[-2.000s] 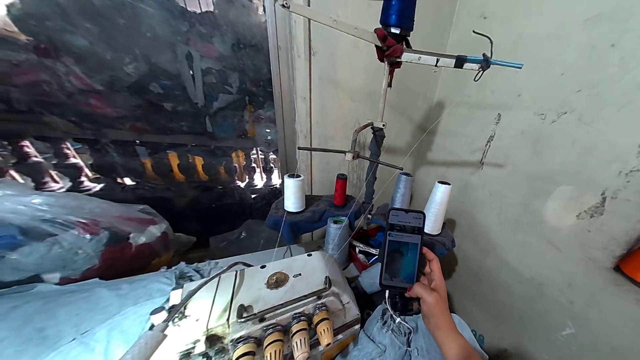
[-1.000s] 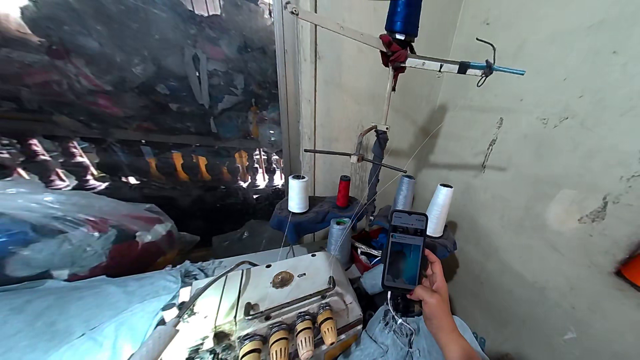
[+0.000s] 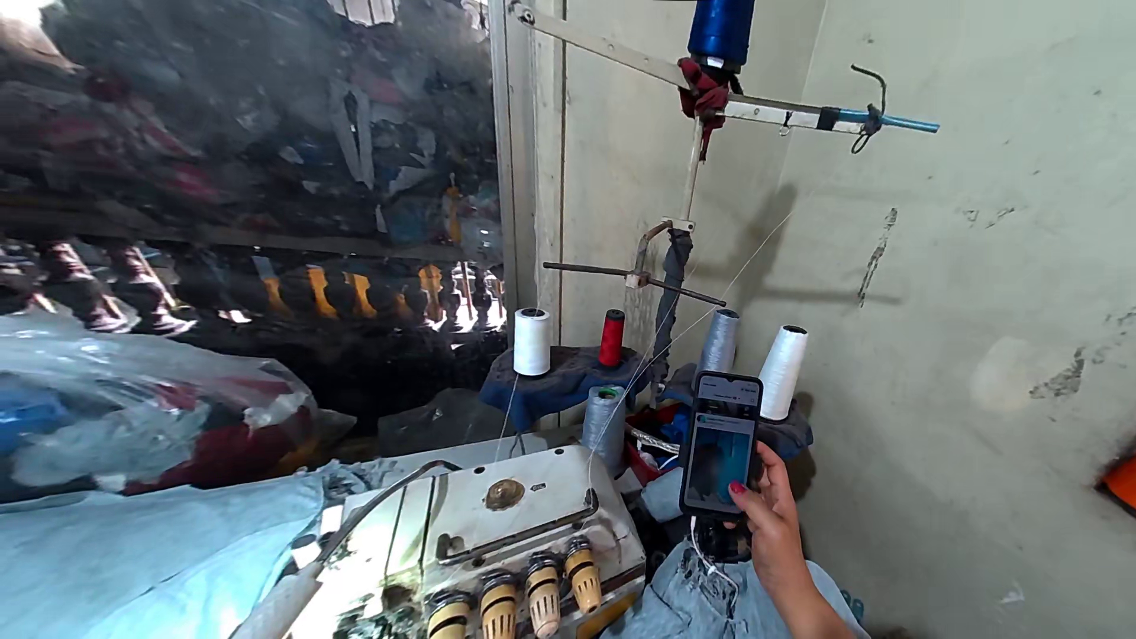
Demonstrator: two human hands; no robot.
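My right hand (image 3: 770,519) holds a black smartphone (image 3: 723,444) upright, its thumb over the lower part of the lit screen. A white cable (image 3: 701,552) hangs below the phone. Left of the phone stands an overlock sewing machine (image 3: 524,497) with several tension knobs (image 3: 543,590) on its front. Behind the machine and phone are a white thread spool (image 3: 532,344), a red thread spool (image 3: 611,339), grey thread cones (image 3: 604,422) and a white thread cone (image 3: 784,373). My left hand is not in view.
Light blue fabric (image 3: 160,550) lies at the left, below a clear plastic bag (image 3: 151,399) of cloth. A thread stand (image 3: 690,177) with a blue thread cone (image 3: 721,34) rises behind the machine. A flexible lamp arm (image 3: 382,497) crosses the machine's left side. The wall (image 3: 958,355) bounds the right.
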